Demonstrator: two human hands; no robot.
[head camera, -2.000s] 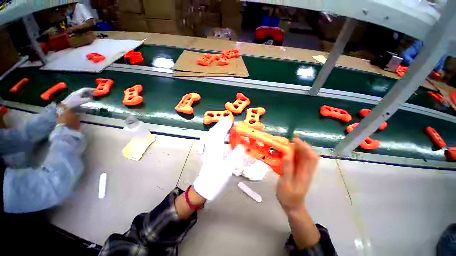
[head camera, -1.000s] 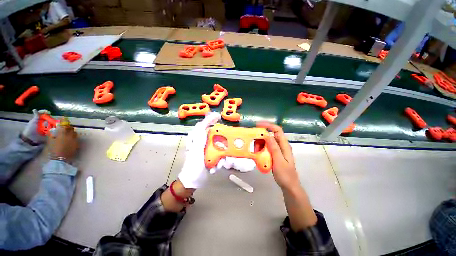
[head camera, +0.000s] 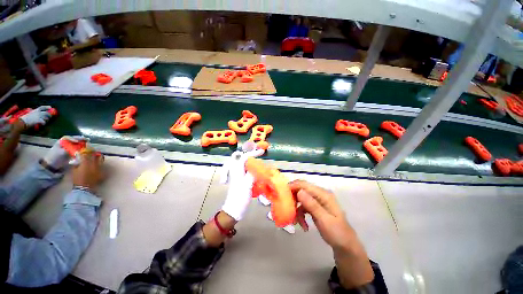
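Observation:
An orange controller shell (head camera: 279, 195) is held above the bench, turned so that one rounded handle points down toward me; it looks blurred. My left hand (head camera: 238, 186), in a white glove, grips its left end. My right hand (head camera: 324, 212), bare, has its fingertips at the shell's right side, by the lower handle. A white cloth or tissue and a white stick lie behind and below the shell, mostly hidden. The top of a bottle (head camera: 250, 147) shows just above my gloved fingers.
Orange shells (head camera: 218, 138) are spaced along the green belt (head camera: 309, 138). At left a neighbour's hands hold an orange shell (head camera: 71, 147), near a clear bottle (head camera: 149, 158), a yellow cloth (head camera: 150, 180) and a white stick (head camera: 113, 223). A white post (head camera: 436, 95) stands at right.
The shell has gone from its broad face showing to turned edge-on, one handle down. My right hand has moved lower beside it. Another gloved hand now shows at the far left by the belt.

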